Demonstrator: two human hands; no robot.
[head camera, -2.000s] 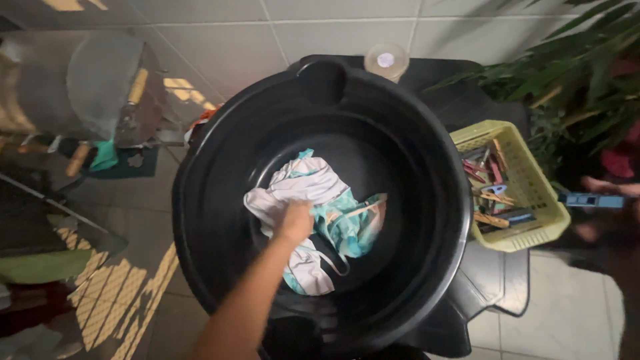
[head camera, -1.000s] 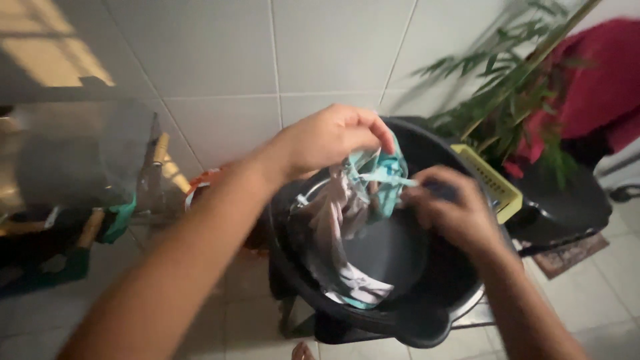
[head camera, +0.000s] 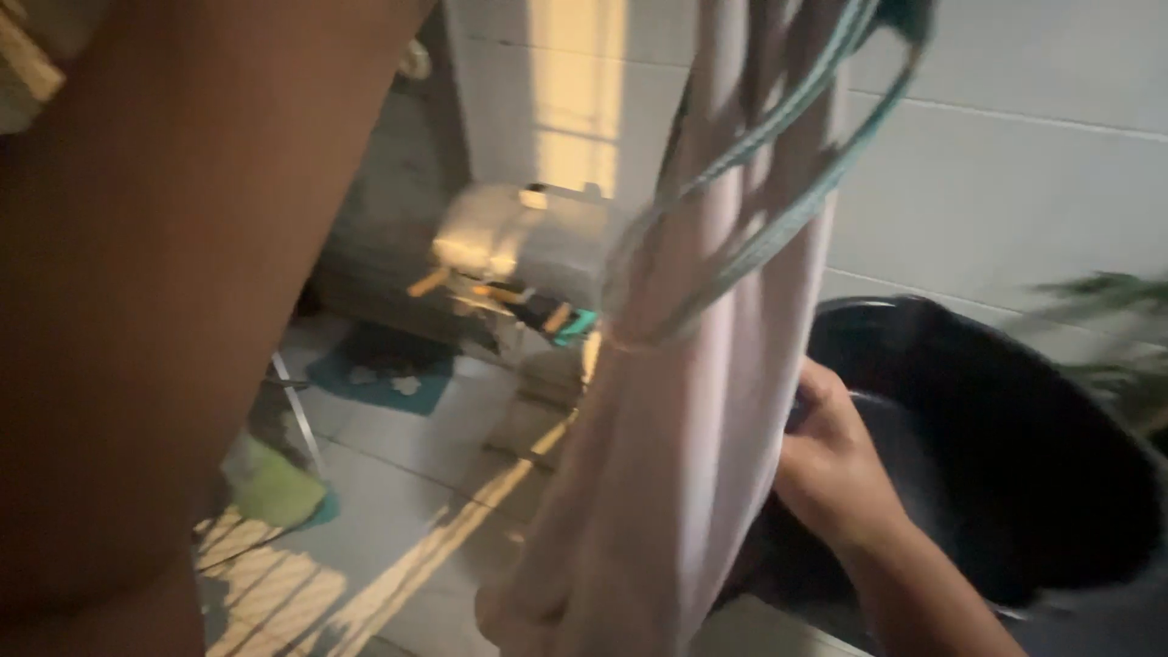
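Note:
A pale pink cloth garment (head camera: 712, 365) with thin teal straps (head camera: 776, 228) hangs close in front of the camera, left of a black plastic tub (head camera: 985, 438). My right hand (head camera: 826, 456) is at the garment's right edge, over the tub; its fingers are partly behind the cloth, so whether they grip it cannot be told. My left forearm rises large across the left side, and the left hand itself is beyond the top of the view.
Behind on the left stands a blurred rounded grey object (head camera: 529, 228) with wooden-looking pieces below it. A teal mat (head camera: 383, 365) and a green cloth (head camera: 274, 484) lie on the tiled floor. Plant leaves (head camera: 1113, 292) reach in at the right, before a tiled wall.
The garment, lying in the tub two seconds ago and held bunched over it one second ago, now hangs lengthwise near the camera. The left arm is raised. The view has swung left.

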